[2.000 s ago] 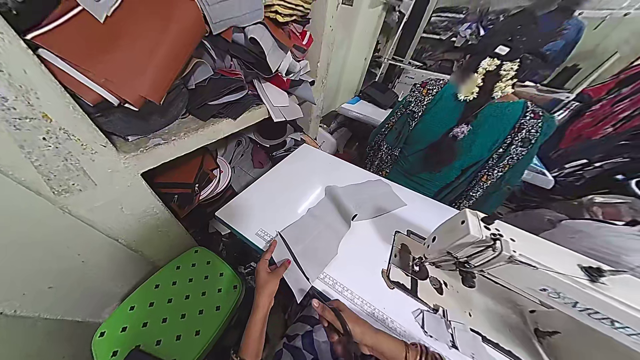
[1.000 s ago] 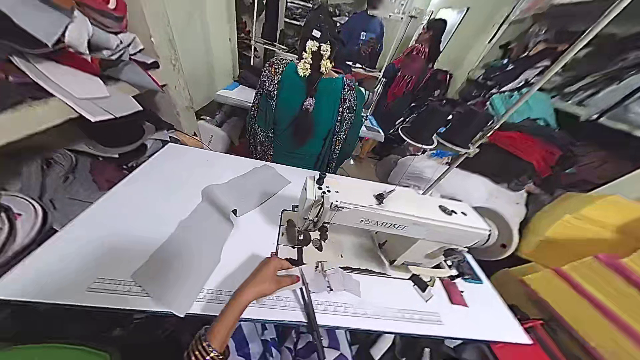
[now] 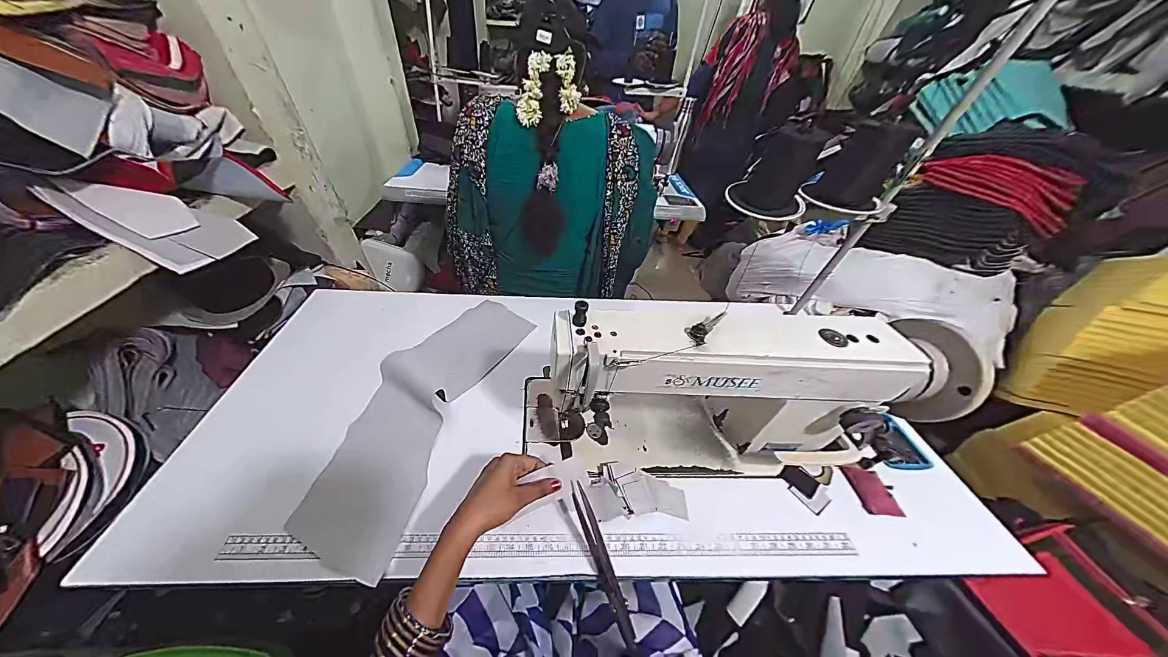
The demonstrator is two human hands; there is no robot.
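Note:
My left hand (image 3: pixel 500 495), with bangles at the wrist, pinches a small pale piece of material (image 3: pixel 546 474) just in front of the sewing machine's (image 3: pixel 730 365) needle area. Beside it, a pair of dark scissors (image 3: pixel 602 566) points up over the table's front edge, blade tips near the pale piece. The handles run out of the bottom of the view, and my right hand does not show. Small grey scraps (image 3: pixel 652 493) with dark stitching lie right of the blades. A long, bent grey piece (image 3: pixel 388 447) lies flat to the left, over part of a clear ruler (image 3: pixel 721 545).
The white tabletop (image 3: pixel 219 474) has a front edge close to me. Dark and maroon scraps (image 3: pixel 871 491) lie by the machine's handwheel end. Beyond the table sits a person in green (image 3: pixel 552 201). Stacked material (image 3: pixel 1095 365) stands at right, and a loaded shelf (image 3: pixel 82 292) at left.
Two seconds ago both hands were at the long grey piece; it now lies released on the table. My left hand is at the small pieces by the machine. The view has swung right.

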